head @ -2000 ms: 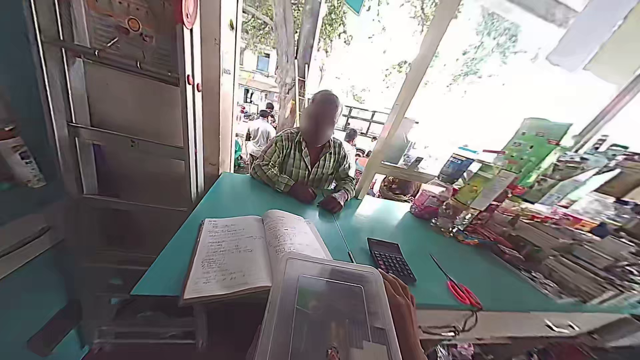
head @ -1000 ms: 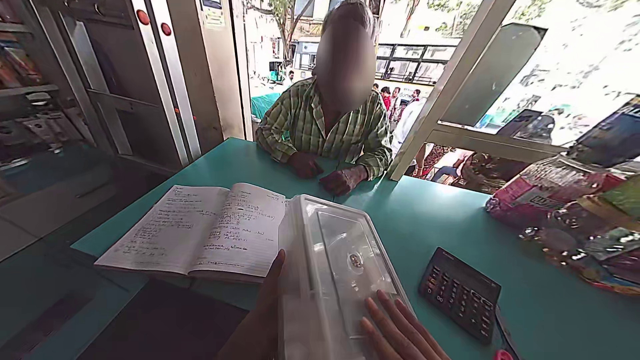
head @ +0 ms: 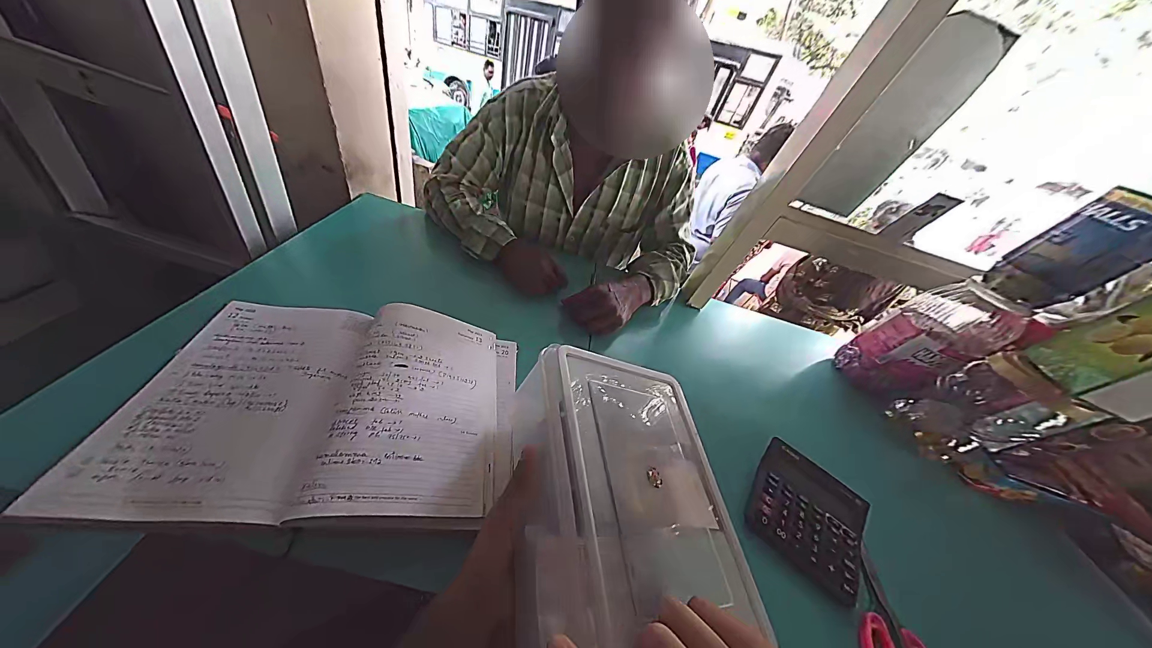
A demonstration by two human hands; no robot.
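Note:
A lidded, translucent plastic box [head: 643,486] stands tilted at the near edge of the green counter. My left hand [head: 504,531] grips its left side. My right hand [head: 688,625], cut off by the frame's bottom, lies with its fingers on the lid near the lower end; whether it grips is unclear. Left of the box an open notebook [head: 270,423] with handwritten pages lies on the counter. A black calculator [head: 807,519] is to the box's right, and pink-handled scissors [head: 886,625] lie partly in view below it.
Across the green counter [head: 351,247] a person in a checked shirt [head: 558,171] rests both hands on it. Packaged goods [head: 954,342] crowd the right side. A slanted window frame post [head: 819,153] rises behind, and a metal-framed door or cabinet [head: 225,117] stands left.
The view has moved closer to the counter over the two seconds. Since one second ago, my right hand has moved down the lid toward the near end.

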